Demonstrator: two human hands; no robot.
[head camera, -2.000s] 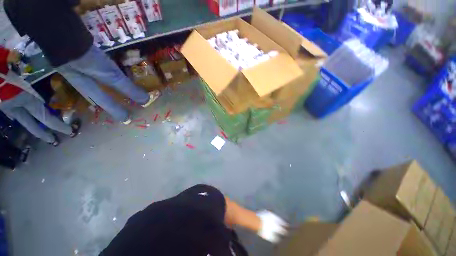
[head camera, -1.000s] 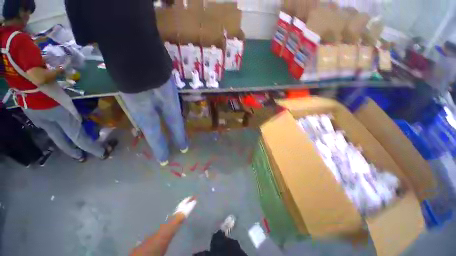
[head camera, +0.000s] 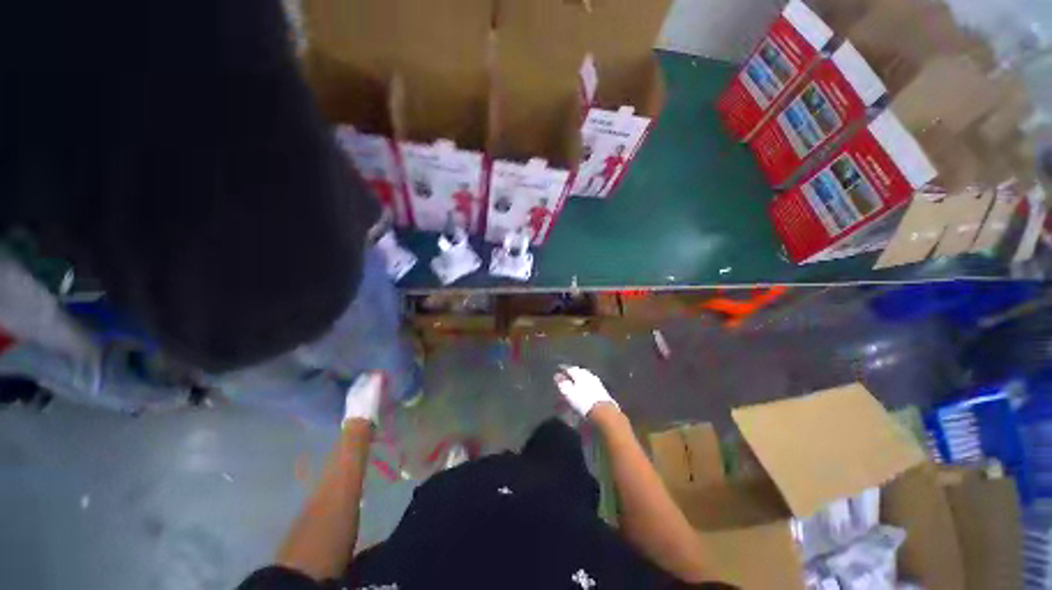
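My left hand (head camera: 363, 398), in a white glove, hangs in front of my body before the bench and holds nothing that I can see. My right hand (head camera: 586, 390), also gloved with bare fingertips, is level with it to the right, fingers slightly curled, with nothing visible in it. Neither hand touches the bench. Open retail boxes (head camera: 441, 184) stand in a row on the green bench (head camera: 681, 173), brown flaps up. White brackets (head camera: 456, 258) lie along the bench edge before them. More open boxes with red sides (head camera: 848, 190) stand at the right.
A person in dark clothing (head camera: 196, 173) stands close at the left. A large open carton (head camera: 831, 444) with bagged white parts (head camera: 851, 542) is at the lower right. A blue crate (head camera: 978, 432) is beyond it. Red scraps lie on the floor (head camera: 150, 484).
The view has moved up close to the bench, and the large carton is now at the lower right. Both my hands are now in view; one second ago only one showed.
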